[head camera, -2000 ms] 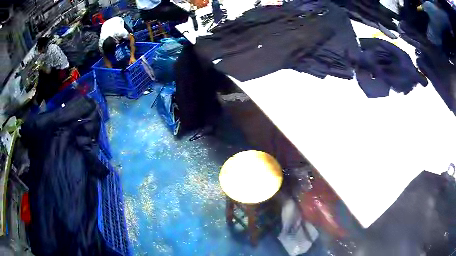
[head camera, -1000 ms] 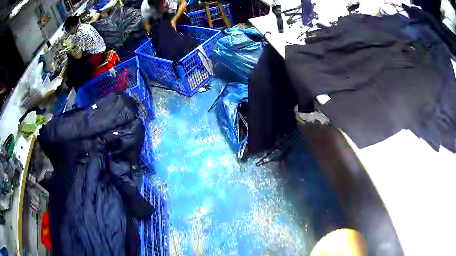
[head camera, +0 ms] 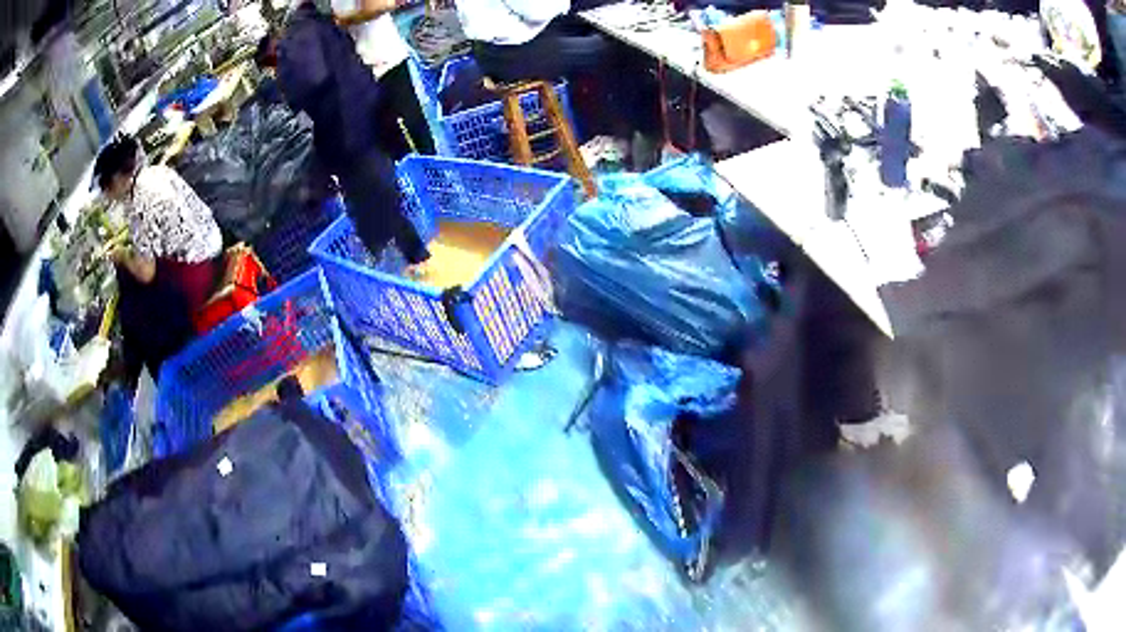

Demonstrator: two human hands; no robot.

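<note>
Neither of my hands shows in the head view. Nearest in front at the lower left, a pile of dark garments (head camera: pixel 247 525) with small white tags lies over a blue slatted crate (head camera: pixel 266 327), whose bottom shows tan cardboard. Another blue crate (head camera: pixel 408 309) stands beyond it with tan cardboard (head camera: pixel 467 251) inside. Dark cloth (head camera: pixel 1037 296) lies over the white work table (head camera: pixel 809 198) at the right and hangs down its side; its lower part is blurred.
Blue plastic bags (head camera: pixel 661 266) stand by the table. A person in dark clothes (head camera: pixel 340 111) is at the far crate. A seated person in a patterned top (head camera: pixel 173 216) is at the left bench. A wooden stool (head camera: pixel 543 130) stands behind. Blue floor (head camera: pixel 506 494) runs between.
The view has moved forward toward the far crates and bags. The round stool has left the picture. The far crate now shows its cardboard bottom, and the dark cloth there is no longer seen in it.
</note>
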